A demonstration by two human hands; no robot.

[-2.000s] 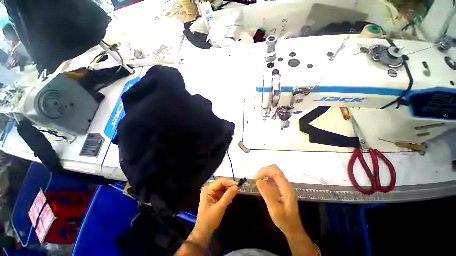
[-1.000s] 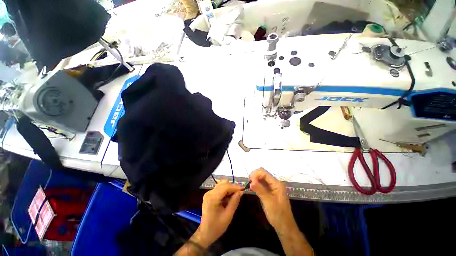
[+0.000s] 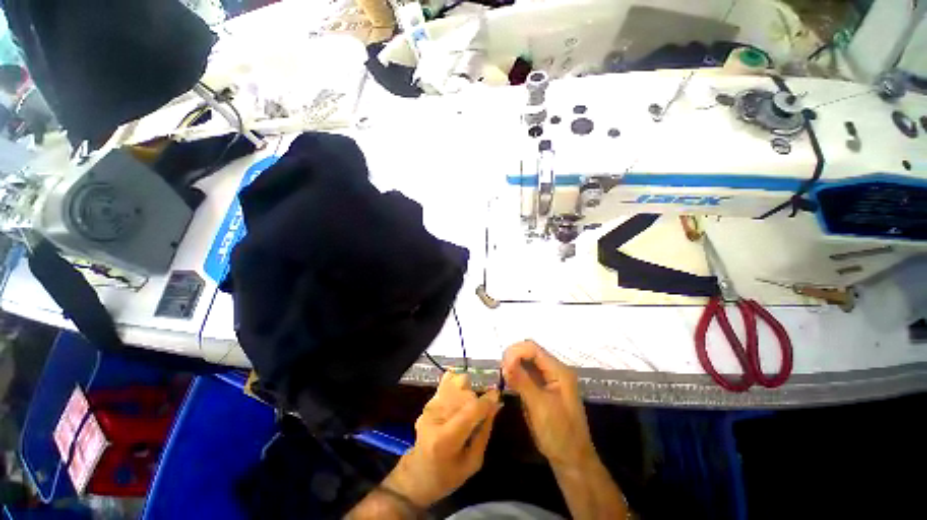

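A short narrow black strip (image 3: 500,383) shows between my fingertips at the table's front edge. My left hand (image 3: 453,427) is closed on it with thumb and fingers. My right hand (image 3: 546,391) is close beside, its fingertips at the strip's right side; they hide part of it. The black garment piece (image 3: 341,274) lies heaped to the left of my hands. A thin dark cord or thread (image 3: 460,335) runs from the heap toward my left hand.
The sewing machine (image 3: 691,152) stands behind right. A V-shaped black band (image 3: 661,274) and red-handled scissors (image 3: 743,343) lie below its arm. A grey neighbouring machine (image 3: 122,208) is left. A blue bin (image 3: 208,447) is below the table.
My hands have turned and drawn close together around the small strip. My left hand's knuckles now face up more. The whole view has shifted slightly; the heap and scissors look unmoved.
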